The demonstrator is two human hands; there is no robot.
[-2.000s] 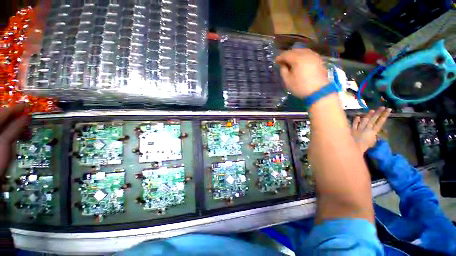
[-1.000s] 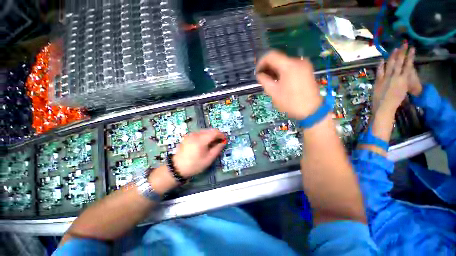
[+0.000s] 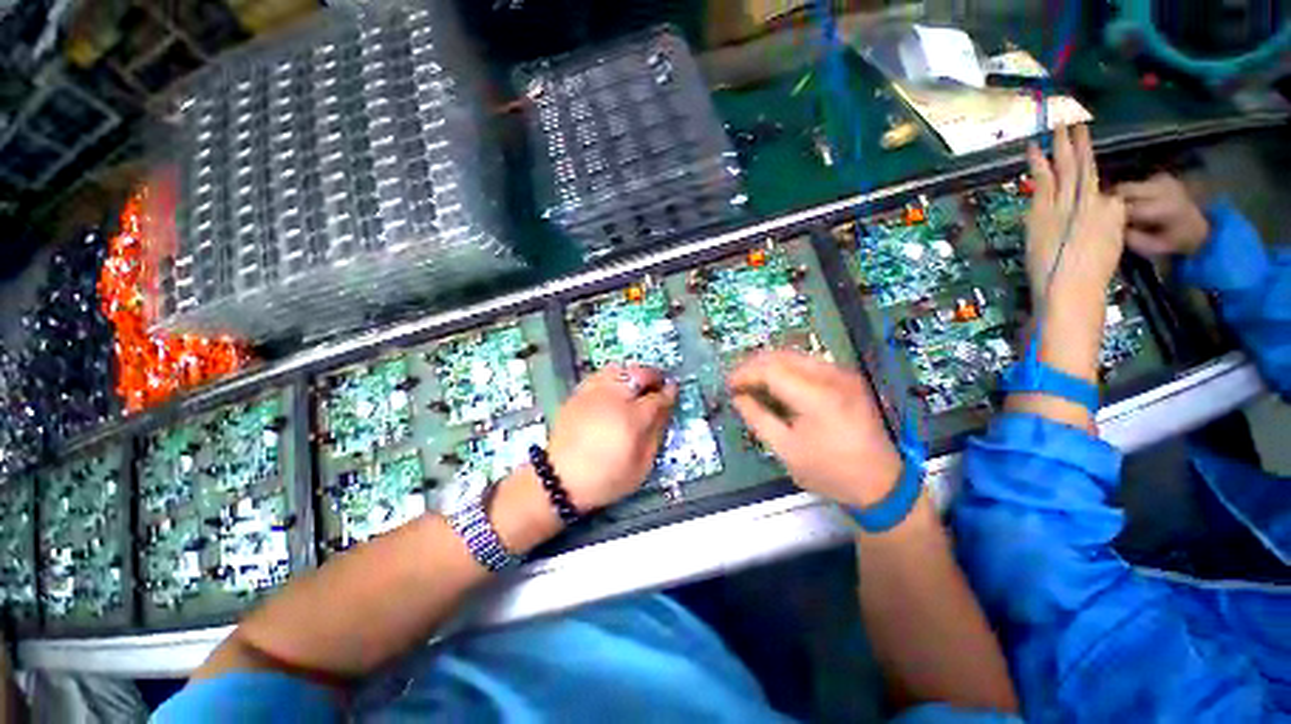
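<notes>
My left hand [image 3: 609, 436], with a black bead bracelet and metal watch, is over the lower left circuit board [image 3: 690, 450] of the middle carrier [image 3: 685, 357]. Its fingertips are pinched at the board's upper edge; whether they hold a part cannot be made out. My right hand [image 3: 814, 424], with a blue wrist strap, is over the lower right board of the same carrier and hides most of it. Its fingers are curled, and what is between them is hidden. The two upper boards [image 3: 629, 328] each show an orange part.
A large clear tray stack [image 3: 333, 177] and a narrower tray stack [image 3: 630, 142] stand behind the rail. Orange parts [image 3: 159, 340] and dark parts [image 3: 60, 333] lie heaped at left. A co-worker's hands [image 3: 1072, 234] are over the right carrier. A bag [image 3: 942, 57] lies behind.
My right hand has come down from above the upper board to the lower right board. My left hand has moved slightly right; the orange part at its fingertips no longer shows. The view has shifted.
</notes>
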